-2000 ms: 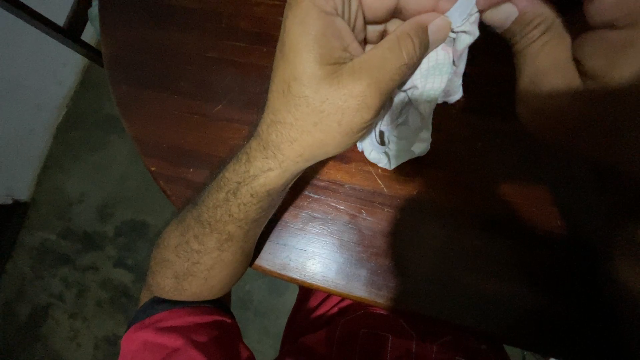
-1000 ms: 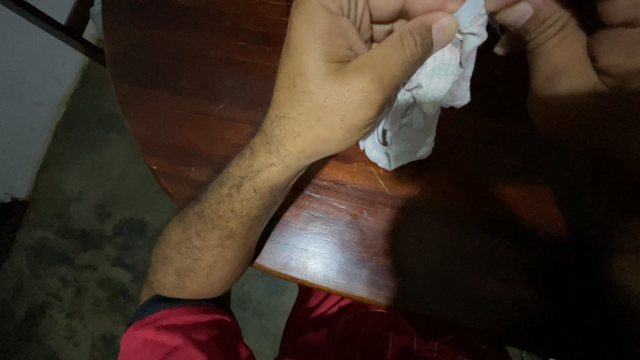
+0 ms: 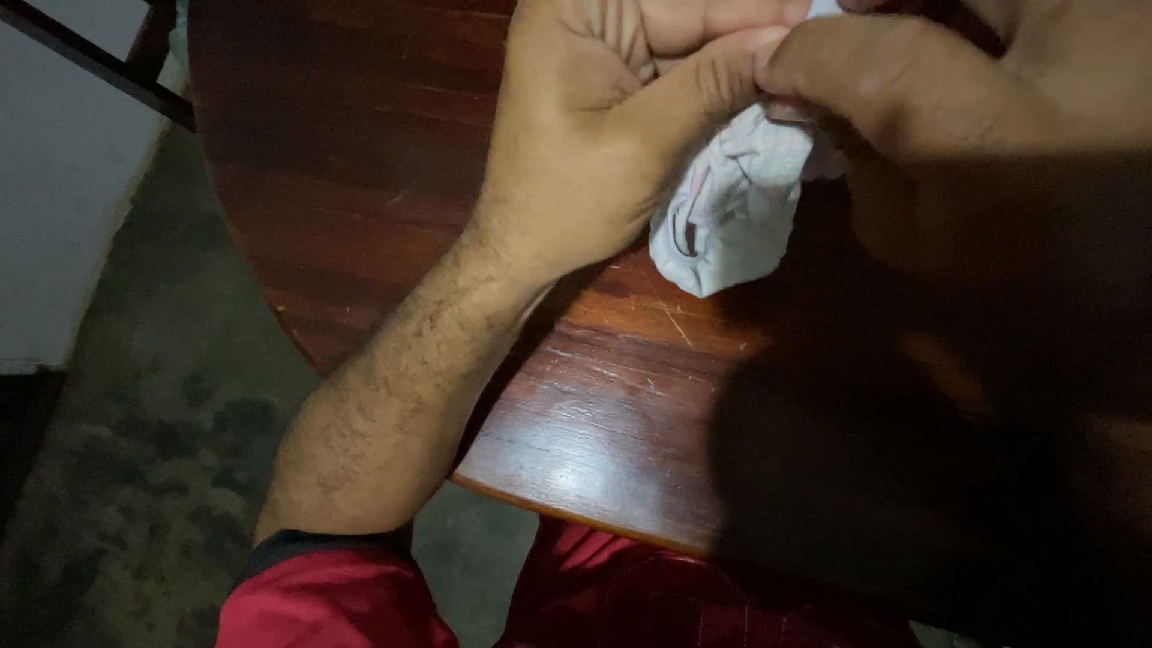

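Note:
A crumpled piece of white cloth with a faint pattern (image 3: 738,207) hangs beneath my fingers over the dark wooden table, with a small dark opening or fold low on its left side. My left hand (image 3: 621,108) pinches its upper end between thumb and fingers near the top edge of the view. Against the left thumb lies the thumb of my right hand (image 3: 909,90), closed over the same upper end of the cloth. The right fingertips and the very top of the cloth are mostly hidden or cut off by the frame.
The round polished wooden table (image 3: 576,432) has a curved edge on the left and near side. A strong shadow darkens its right part. Dark wooden bars (image 3: 99,63), perhaps of a chair, stand at the upper left beside a pale wall. My lap in red cloth is below the table edge.
My right hand has moved left, and its thumb now meets the left thumb over the cloth's upper end. The left hand has stayed nearly in place, holding the cloth.

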